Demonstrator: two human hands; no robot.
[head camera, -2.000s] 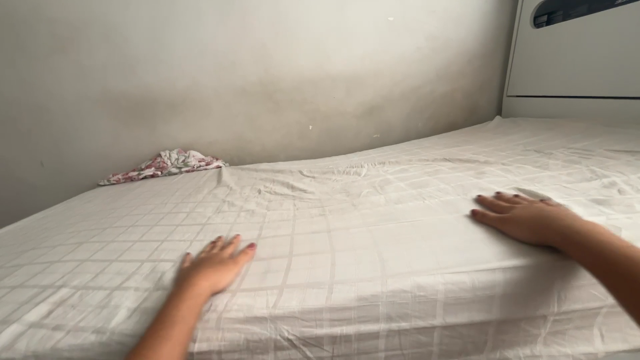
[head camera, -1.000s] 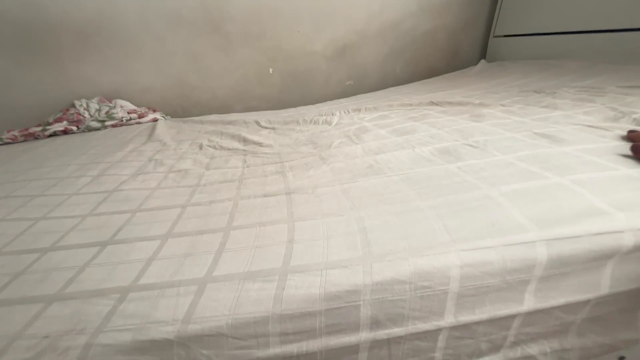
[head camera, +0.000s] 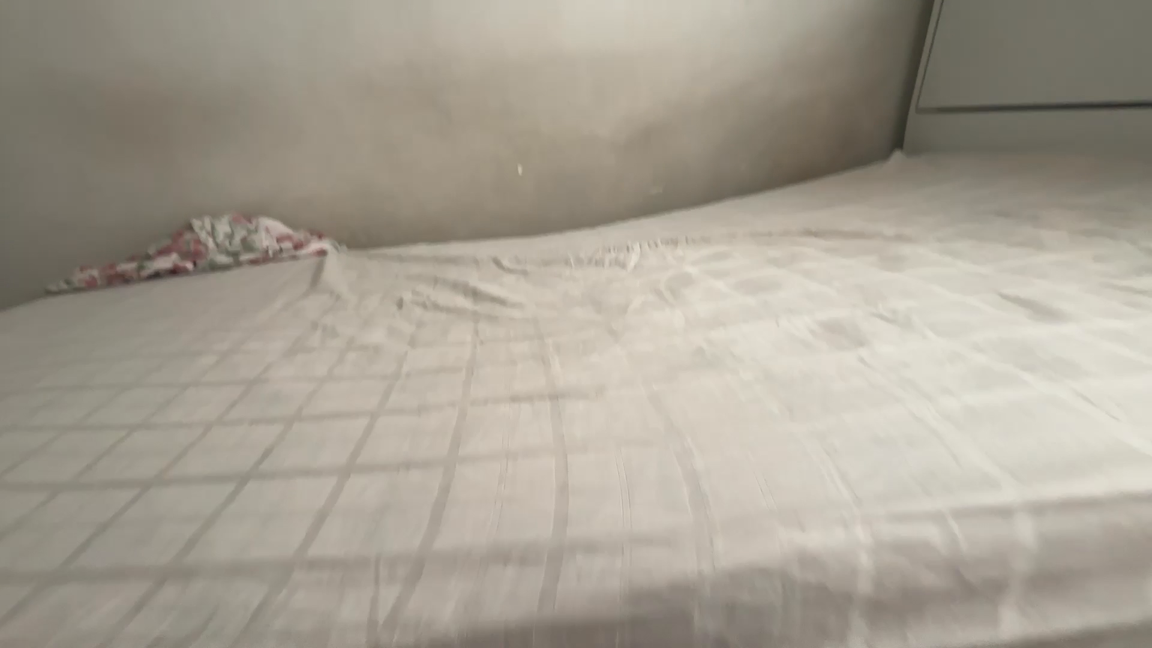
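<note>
Neither my left hand nor my right hand shows in the head view at this moment. A pale bed sheet with a woven check pattern (head camera: 504, 405) covers the mattress across the view. Small wrinkles gather in the sheet near its far side, close to the wall. A crumpled floral cloth, white with red and green (head camera: 225, 245), lies at the far left edge of the bed against the wall. The picture is somewhat blurred.
A grey, stained wall (head camera: 450, 126) runs along the far side of the bed. At the far right a light-coloured furniture panel (head camera: 1035, 58) with a dark horizontal seam stands against the bed. The near edge of the mattress drops away at the bottom right.
Two seconds ago both my hands were spread on the sheet; one second ago only fingertips showed at the right edge. Now both are out of view.
</note>
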